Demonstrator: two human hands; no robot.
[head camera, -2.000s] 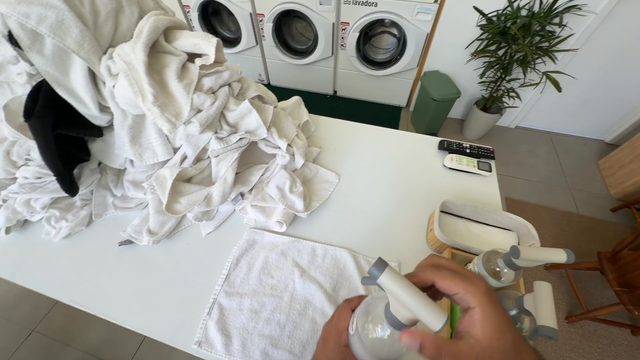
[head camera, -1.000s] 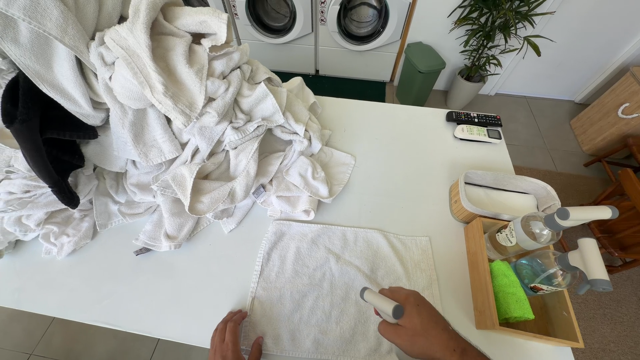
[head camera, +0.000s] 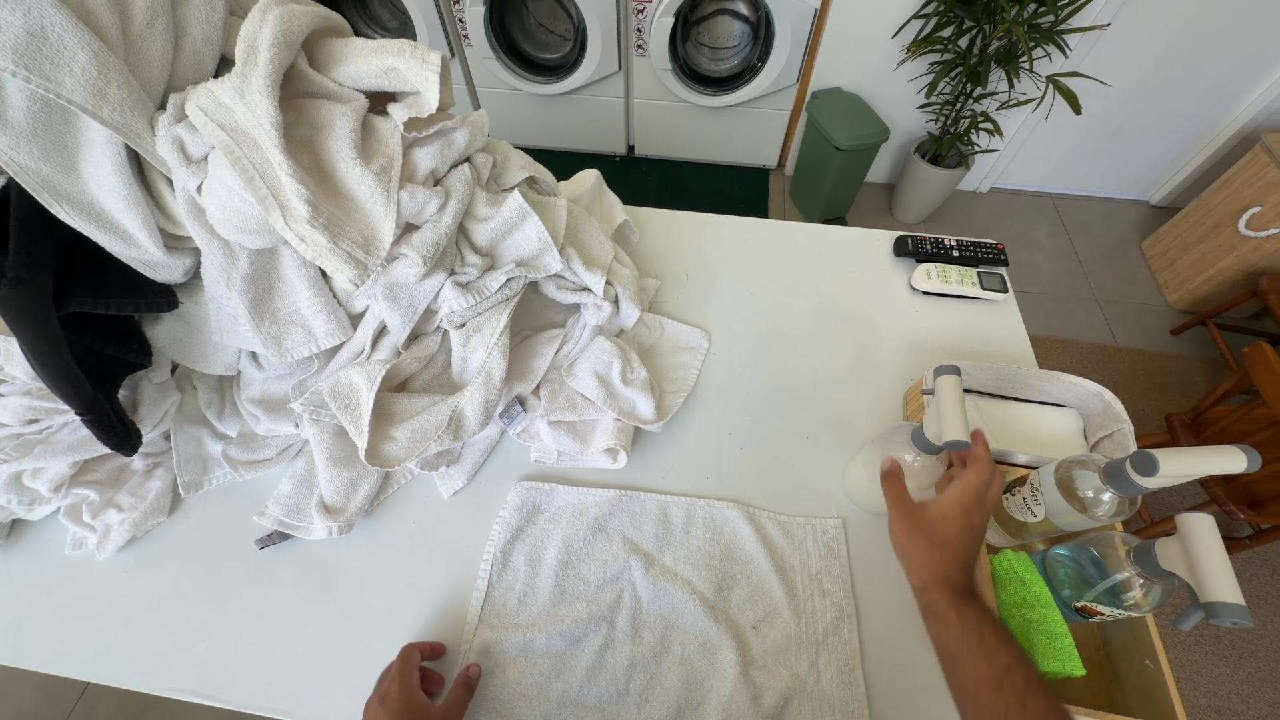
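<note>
A white terry towel (head camera: 670, 600) lies spread on the white table, with small wrinkles. At its lower left edge is my left hand (head camera: 420, 683), fingers loosely curled and apart, holding nothing. My right hand (head camera: 940, 510) is to the right of the towel, thumb and fingers around a clear spray bottle (head camera: 905, 455) with a white and grey trigger head; the bottle's lower part is blurred. To the left, a large heap of crumpled white towels (head camera: 400, 250) covers the table, with a black cloth (head camera: 70, 310) on it.
A wooden box (head camera: 1160, 660) at the right holds a labelled spray bottle (head camera: 1070, 495), another with blue liquid (head camera: 1105, 575) and a green cloth (head camera: 1035, 610). Behind it stands a fabric-lined basket (head camera: 1100, 400). Two remotes (head camera: 955, 265) lie near the far right corner.
My right hand has carried the spray bottle from over the towel to the right, beside the basket and box. My left hand stays near the towel's left edge.
</note>
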